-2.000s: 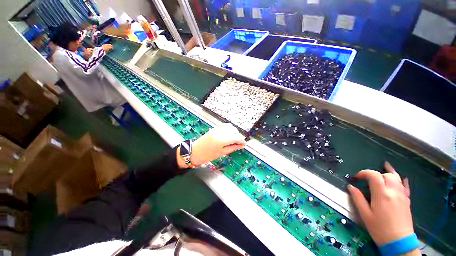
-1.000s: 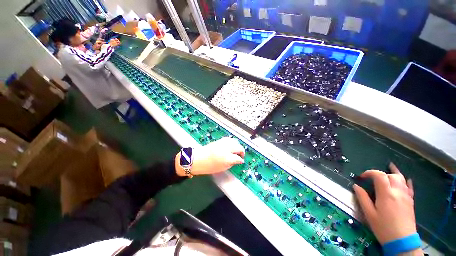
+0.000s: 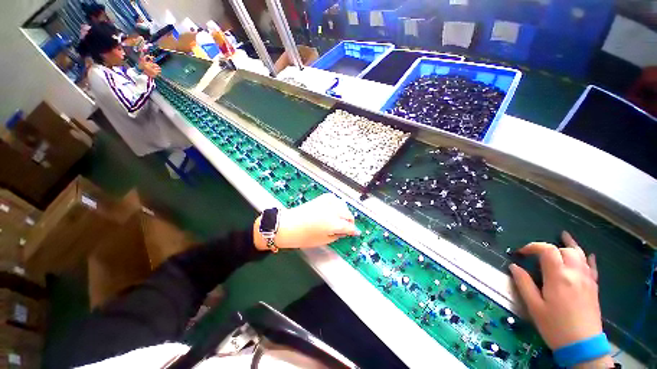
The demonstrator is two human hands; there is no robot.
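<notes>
My left hand (image 3: 317,223), with a watch on its wrist, is over the green circuit boards (image 3: 410,282). Its fingertips are bunched together low over the boards. Whether they pinch a small part cannot be told. My right hand (image 3: 560,294), with a light blue wrist strap (image 3: 582,350), rests at the right on the edge of the dark green bench surface. Its fingers are bent and apart; a tiny dark part shows near the index fingertip. Black components (image 3: 454,191) lie in a loose heap between my hands, beyond the rail. Pale components (image 3: 354,146) fill the dark square tray left of the heap.
A blue tote (image 3: 510,92) of black parts stands on the white ledge (image 3: 547,155). Another blue bin (image 3: 346,58) and black trays are near it. A seated person (image 3: 119,94) works at the far end. Cardboard cartons (image 3: 65,216) stand at left. A blue cord hangs far right.
My left hand has moved from beside the tray's near corner down onto the boards, its fingertips now over them. My right hand has stayed nearly in place.
</notes>
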